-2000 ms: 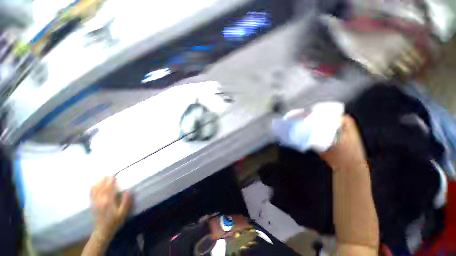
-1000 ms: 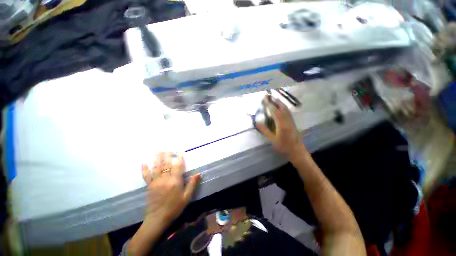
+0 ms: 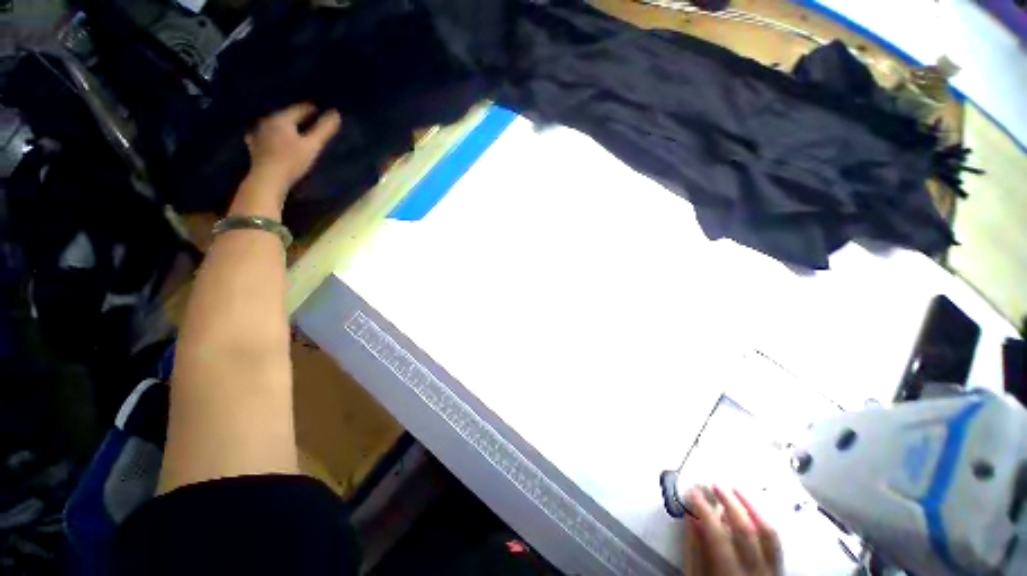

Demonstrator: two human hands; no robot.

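Observation:
A large heap of black cloth (image 3: 383, 68) lies at the upper left, and a crumpled black length (image 3: 732, 135) runs along the table's far side. My left hand (image 3: 287, 146) is over the heap at the left, its thumb and fingers apart, with no cloth visibly pinched. My right hand (image 3: 732, 534) rests on the white tabletop (image 3: 541, 281) near the bottom edge, partly cut off. A small dark loop (image 3: 672, 493) lies at its fingertips; whether the hand holds it is unclear. The white sewing machine head (image 3: 923, 461) is just right of it.
A ruler strip (image 3: 484, 433) runs along the table's front edge. Blue tape (image 3: 456, 169) marks the left edge. A black phone-like object (image 3: 940, 343) lies behind the machine head. A blue-edged container (image 3: 113, 473) is low at the left, beside my forearm.
The view has swung to the left. My left hand has moved from the front of the tabletop to the black cloth. My right hand now lies near the needle end of the machine.

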